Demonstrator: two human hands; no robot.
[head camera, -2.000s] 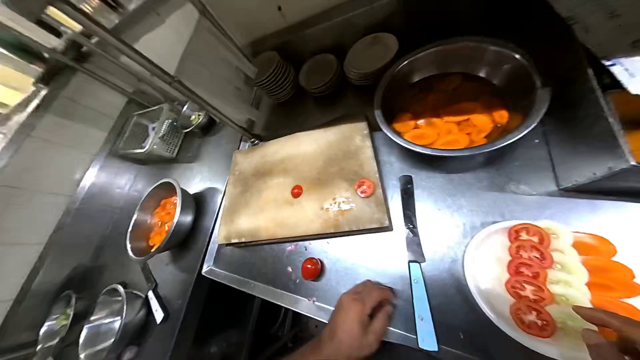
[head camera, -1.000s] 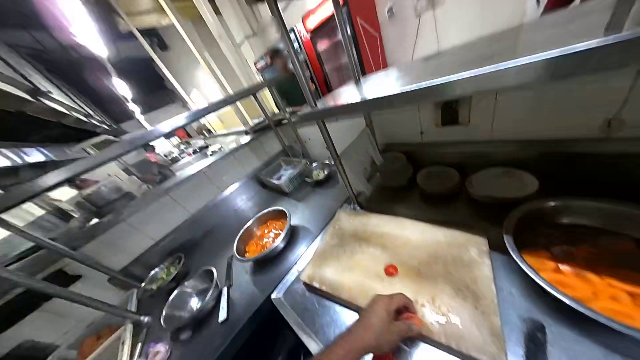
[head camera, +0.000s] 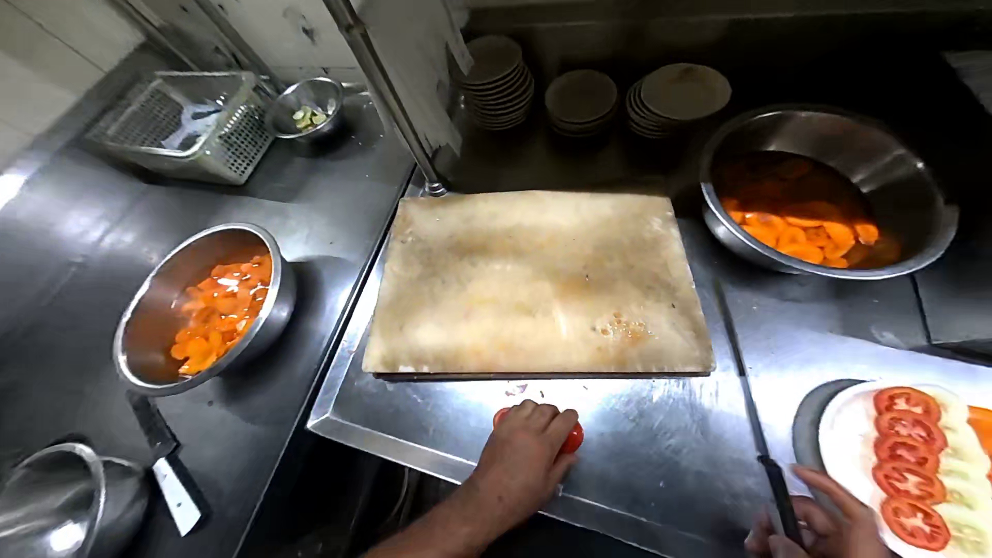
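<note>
My left hand (head camera: 531, 446) curls over red tomato pieces (head camera: 572, 439) on the steel counter, just in front of the cutting board (head camera: 535, 287); red shows on both sides of its fingers. At the lower right, my right hand (head camera: 821, 515) grips the dark handle of a kitchen knife (head camera: 745, 387). The knife appears edge-on, its blade pointing away along the board's right side. Wet residue marks the board. Beside my right hand is a white plate (head camera: 845, 422) with overlapping tomato slices (head camera: 908, 457), pale green slices (head camera: 957, 496) and orange slices (head camera: 980, 430).
A large steel bowl (head camera: 891, 167) of orange slices in liquid stands back right. At left are a bowl of orange pieces (head camera: 225, 310), a second knife (head camera: 167, 473), steel bowls (head camera: 46, 504) and a plastic basket (head camera: 186, 128). Stacked plates (head camera: 496, 85) and a metal post (head camera: 395, 108) stand behind the board.
My left hand has moved off the board to the counter in front of it. The red pieces seen earlier on the board are gone from it. My right hand now holds the knife. The view has swung.
</note>
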